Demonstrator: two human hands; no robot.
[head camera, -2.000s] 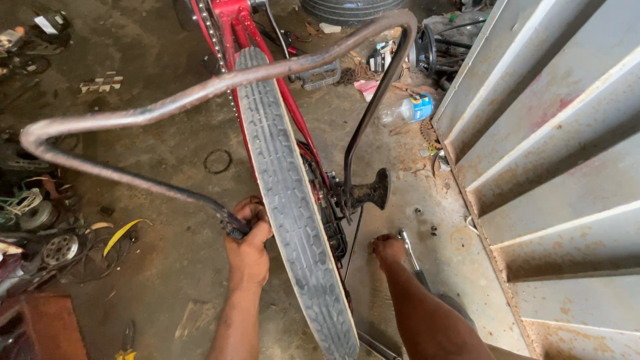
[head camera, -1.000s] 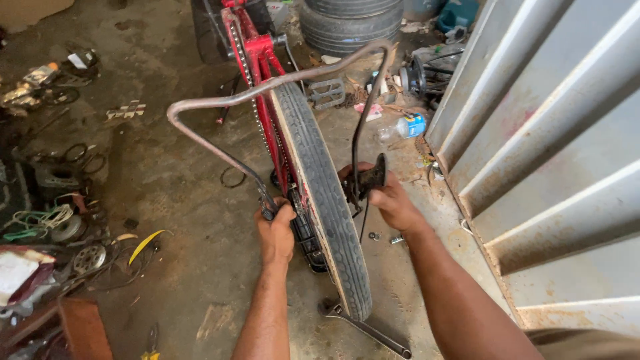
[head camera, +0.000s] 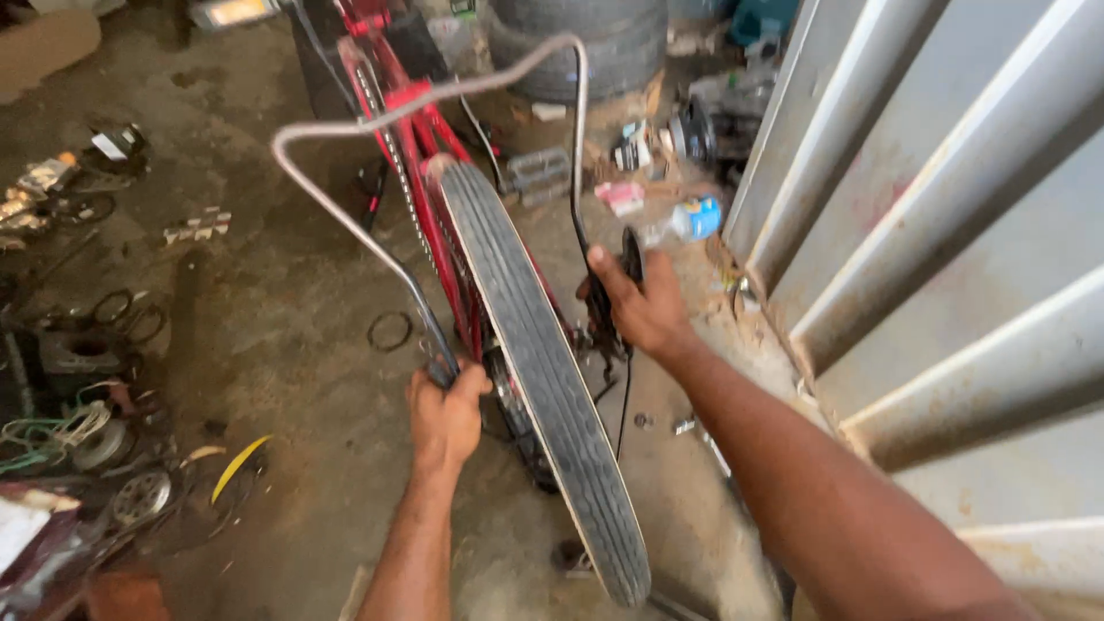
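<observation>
A red bicycle frame (head camera: 440, 250) carries a wheel with a black tire (head camera: 535, 362), seen from above. A bent metal tube stand (head camera: 345, 207) loops over the wheel. My left hand (head camera: 446, 414) grips the stand's lower left end, left of the tire. At the stand's other end, right of the tire, my right hand (head camera: 642, 302) is closed around the tube and the dark bracket or foot (head camera: 634, 254) there. The chain (head camera: 401, 172) runs along the left side of the frame. Partly hidden below the tire's lower end lies a wrench (head camera: 677, 606).
Corrugated metal wall (head camera: 931, 259) stands close on the right. Stacked tires (head camera: 578, 52), a pedal (head camera: 536, 172) and a plastic bottle (head camera: 694, 218) are ahead. Small hardware (head camera: 684, 425) lies on the floor near my right forearm. Scattered parts, a reel (head camera: 103, 446) and a yellow strip (head camera: 237, 470) lie left.
My right hand has left the wrench on the floor and taken hold of the stand's right end. My left hand still holds the left end. The view has shifted.
</observation>
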